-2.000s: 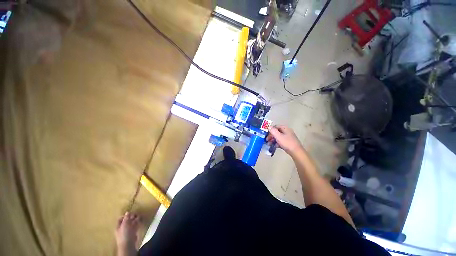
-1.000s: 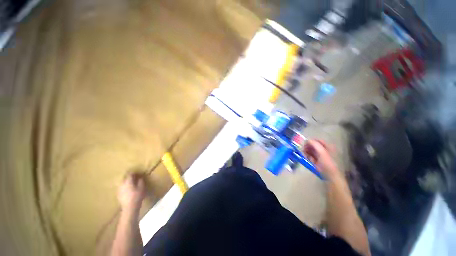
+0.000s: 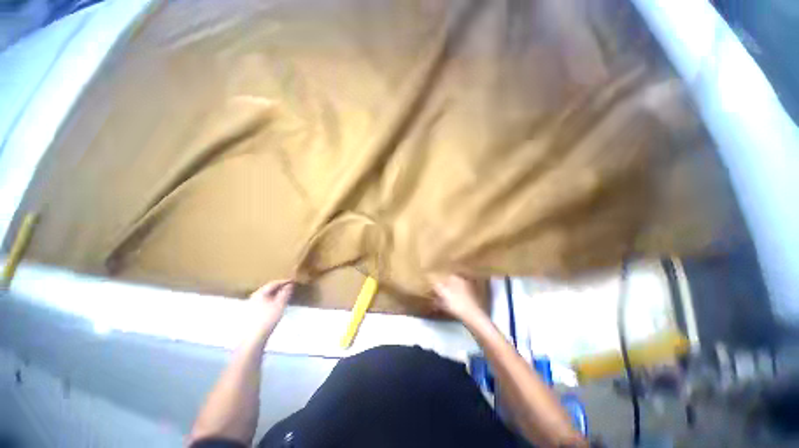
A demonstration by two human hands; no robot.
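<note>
The golden-brown fabric [image 3: 219, 210] lies across the table, with long wrinkles and a raised loop at its near edge between my hands. My left hand [image 3: 277, 290] pinches the near fabric edge left of the yellow weight bar. My right hand [image 3: 448, 292] is closed on the fabric edge to the right of the bar; its fingertips are blurred. The yellow weight bar [image 3: 360, 311] lies between my hands, its upper end at the fabric and its lower end on the white table rim.
The white table rim [image 3: 149, 306] runs along the near side. Another yellow bar [image 3: 19, 249] lies at far left. The blue end cutter [image 3: 536, 371] is partly hidden by my right forearm. A yellow strip [image 3: 631, 355] and black cables are at the right. A white tube-like band [image 3: 731, 149] curves along the upper right.
The view has swung towards the table. My right hand has left the blue cutter and is now on the fabric edge. The near edge now bulges up in a loop.
</note>
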